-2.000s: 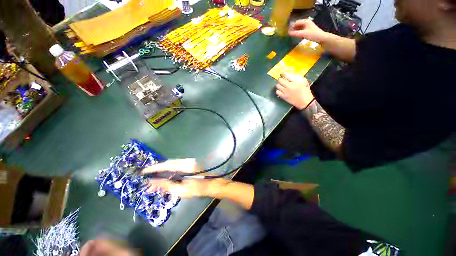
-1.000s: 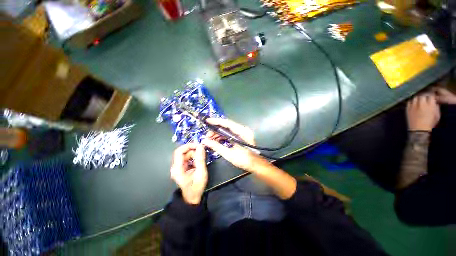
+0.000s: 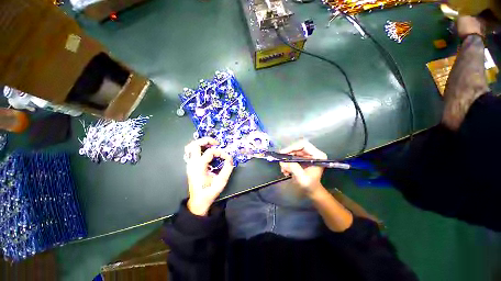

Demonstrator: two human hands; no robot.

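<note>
A blue PCB panel [image 3: 222,107] crowded with silvery parts and small round discs lies on the bench in front of me. My right hand [image 3: 305,164] is shut on a slim dark soldering iron [image 3: 321,162], held nearly level, its tip pointing left at the panel's near right part. My left hand [image 3: 206,170] is at the panel's near left edge with thumb and fingers curled close together; whether a small component is between the fingertips cannot be made out. A loose pile of white-leaded components [image 3: 112,141] lies left of the panel.
Stacked blue panels [image 3: 41,203] lie at the far left. A cardboard box [image 3: 60,60] stands behind the component pile. The soldering station [image 3: 274,41] is beyond the panel, with black cables [image 3: 351,82] looping right. A neighbour's arm [image 3: 467,77] reaches over a yellow-orange panel [image 3: 439,72] near an orange-tipped bunch [image 3: 398,31].
My right hand and the iron have moved right, and the iron now lies nearly level. My left hand stays near the panel's near edge. The neighbour's arm has reached forward over the bench.
</note>
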